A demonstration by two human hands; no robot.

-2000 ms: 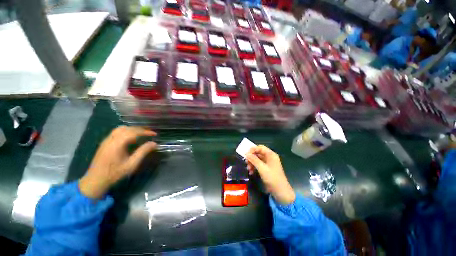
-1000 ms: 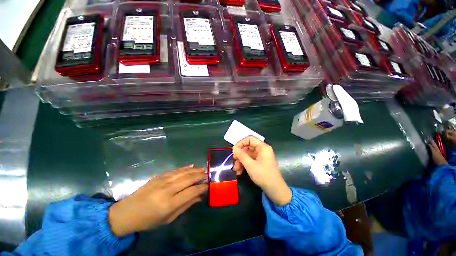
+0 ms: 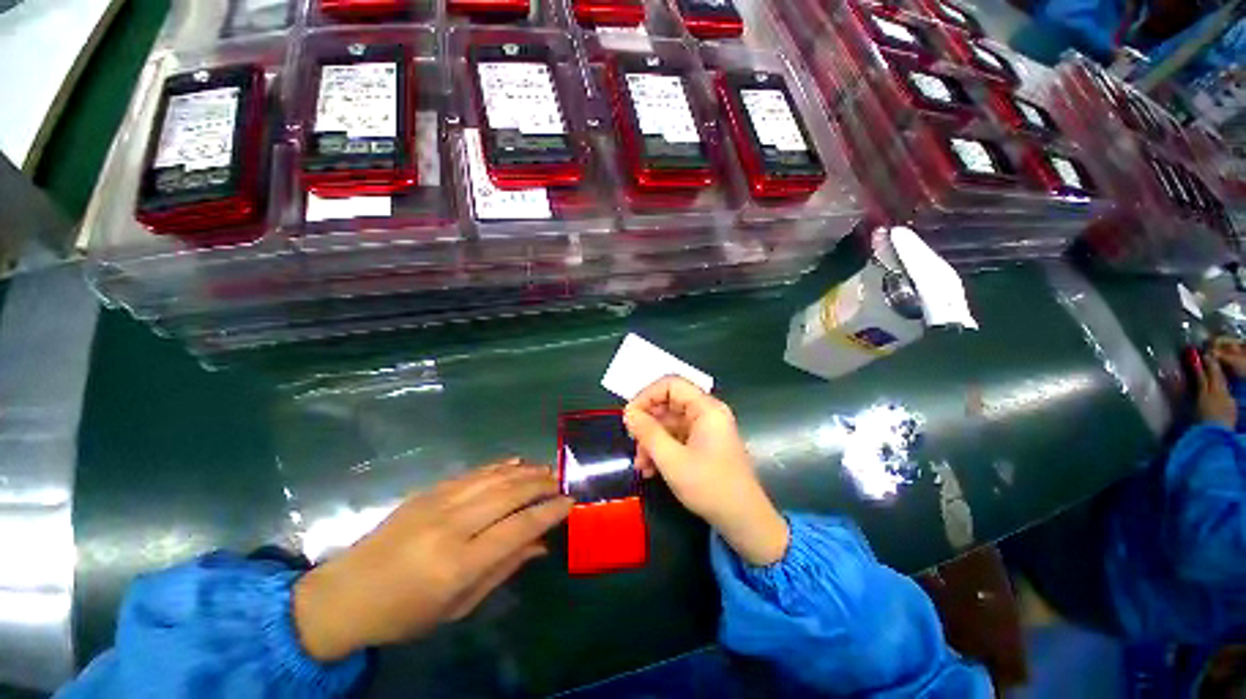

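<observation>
A red-and-black handheld device [image 3: 605, 535] lies face up on the dark green bench, its glossy dark screen [image 3: 596, 453] at the far half and its red half nearest me. My left hand [image 3: 435, 549] rests flat beside it, fingertips touching its left edge. My right hand [image 3: 694, 444] is at the screen's upper right edge with thumb and forefinger pinched together. Whether thin film is between those fingertips is too small to tell. A white card [image 3: 648, 367] lies on the bench just beyond the device, partly behind my right fingers.
Stacked clear blister trays [image 3: 451, 260] of devices stand across the back. A white bottle [image 3: 854, 324] with a white wipe on top stands at right. Crumpled clear film scraps [image 3: 879, 448] and a clear sheet [image 3: 358, 434] lie on the bench. Another person's hand [image 3: 1213, 385] is at far right.
The card has left my right hand and lies on the bench. My left hand has come in to the device's left edge. The glare on the screen has changed from a curved line to a flat band.
</observation>
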